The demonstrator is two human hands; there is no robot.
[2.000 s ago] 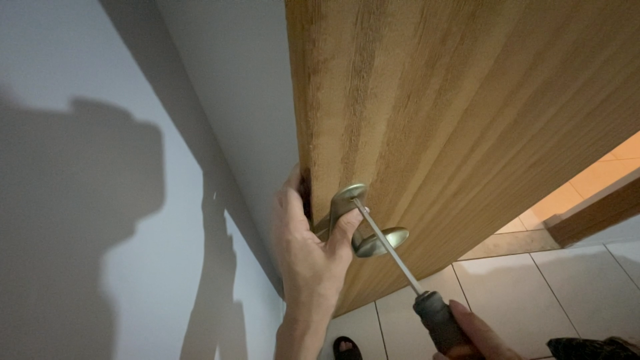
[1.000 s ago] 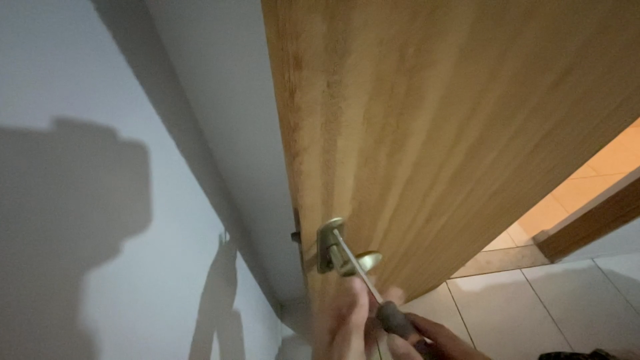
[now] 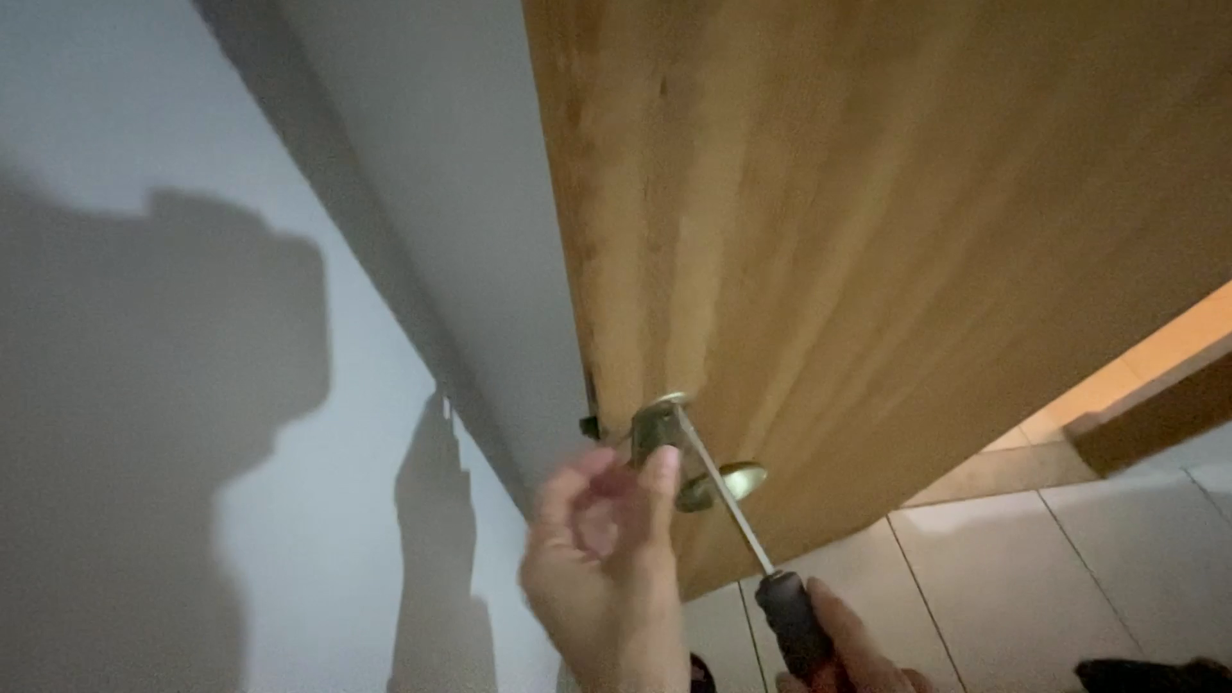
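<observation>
A wooden door (image 3: 818, 241) carries a metal lock plate (image 3: 654, 431) near its left edge, with a shiny rounded door handle (image 3: 739, 480) beside it. My right hand (image 3: 852, 650) grips the dark handle of a screwdriver (image 3: 794, 621), whose long shaft reaches up to the top of the plate. The contact at the tip is too small to make out. My left hand (image 3: 611, 549) is at the plate, the thumb against its lower part and the blurred fingers curled toward the door edge. Whether it pinches anything is not clear. A latch bolt (image 3: 589, 426) juts from the door edge.
Close on the left stands a pale wall (image 3: 356, 500) with shadows on it. Below lies a white tiled floor (image 3: 982, 568). A wooden door frame piece (image 3: 1155, 414) is at the right, and dark items show at the bottom edge.
My left hand, low beside the screwdriver handle a second ago, has moved up to the lock plate. The screwdriver remains in my right hand, its shaft still reaching the plate.
</observation>
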